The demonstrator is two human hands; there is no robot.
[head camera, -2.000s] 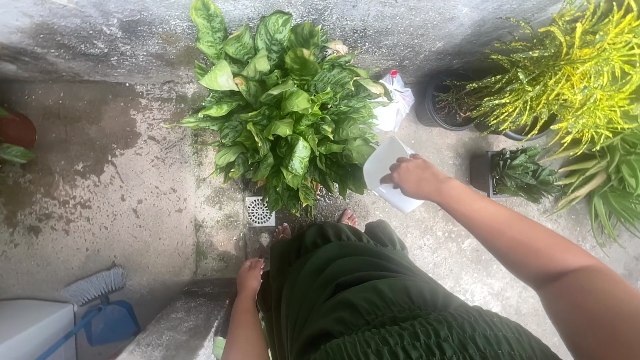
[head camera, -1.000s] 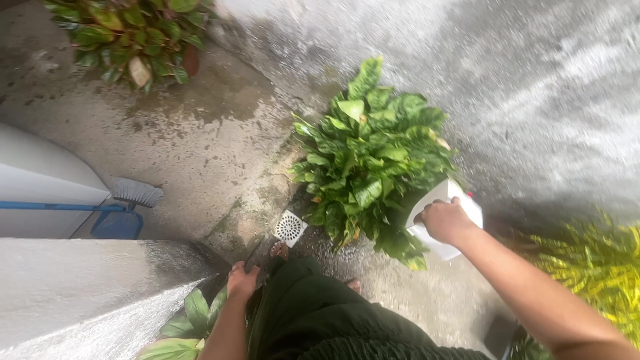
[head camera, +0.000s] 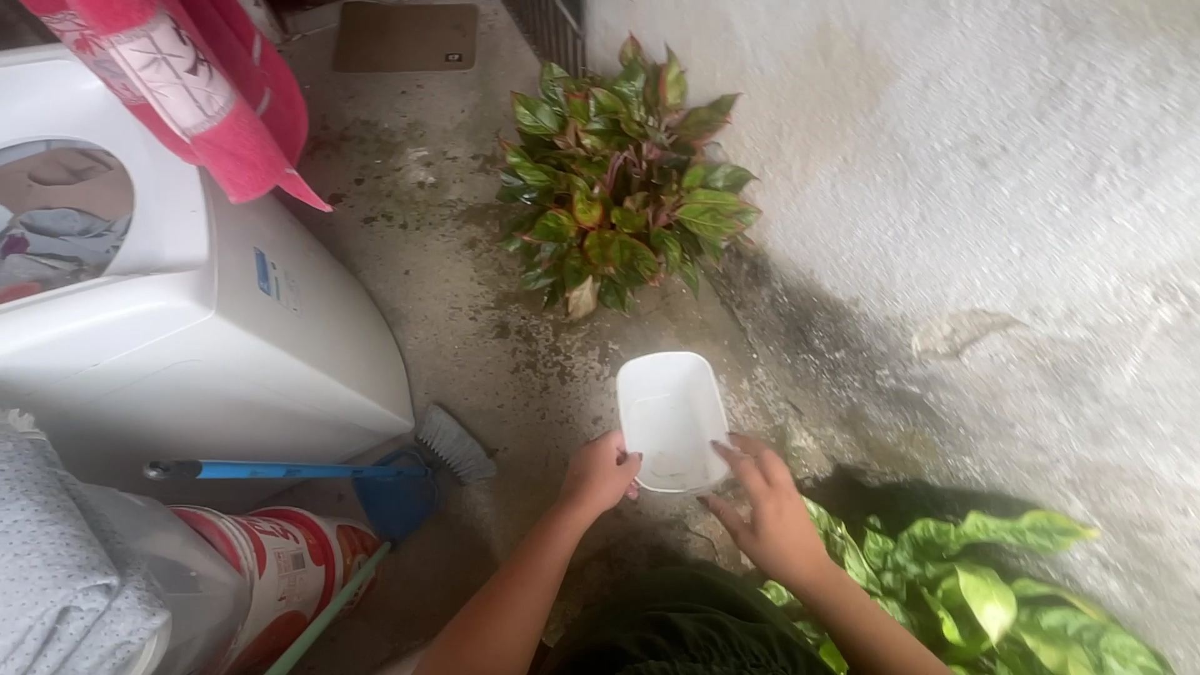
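Note:
A white plastic tub point(head camera: 671, 422) is held out in front of me, its open top facing the camera; a little liquid may lie at its bottom, but I cannot tell. My left hand point(head camera: 603, 472) grips the tub's lower left edge, thumb over the rim. At the lower right side, my right hand point(head camera: 757, 499) has its fingers spread, with fingertips at or close to the rim. Beyond the tub stands a bushy plant with red-edged green leaves point(head camera: 623, 211). Close to my right forearm is a leafy green plant point(head camera: 984, 600).
To the left stands a white top-opening washing machine point(head camera: 281, 347) with a pink towel point(head camera: 234, 122) above it. A blue dustpan point(head camera: 396, 492), a brush point(head camera: 455, 442) and a red and white bucket point(head camera: 291, 562) are near it. A rough wall point(head camera: 1012, 216) runs along the right; a mat point(head camera: 405, 37) lies beyond.
The view has swung left toward the washing machine. My right hand has moved the tub away from the green plant, and my left hand, earlier apart from the tub, now grips it.

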